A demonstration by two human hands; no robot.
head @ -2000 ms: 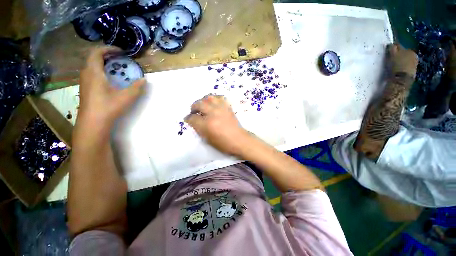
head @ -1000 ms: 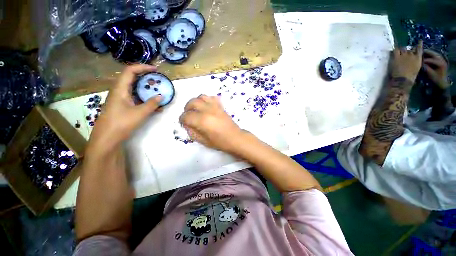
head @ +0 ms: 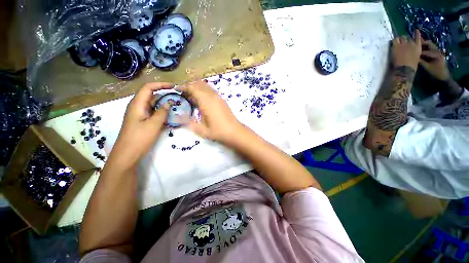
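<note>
A wheel body with a dark rim and a pale holed face [head: 178, 114] is held above the white sheet [head: 216, 159]. My left hand [head: 145, 119] grips it from the left, thumb on its face. My right hand [head: 213, 113] is at its right side, blurred, with fingers around the rim; whether it holds a small part is hidden. Several small dark parts [head: 186, 148] lie in a short row just below the wheel. Loose shiny purple inserts [head: 259, 102] lie to the right of my right hand. Dark small parts [head: 91, 132] lie in a cluster at the left.
More wheel bodies [head: 168, 39] lie under a clear plastic bag [head: 61, 31] on the yellow-brown board [head: 216, 31]. A carton of small parts [head: 82, 149] stands at left. One wheel [head: 326, 62] sits at right. Another worker's tattooed arm [head: 391, 105] reaches toward a shiny pile [head: 427, 25].
My left hand has brought the wheel from the left toward the middle. My right hand has moved up from the small parts on the sheet to the wheel. The view has shifted slightly.
</note>
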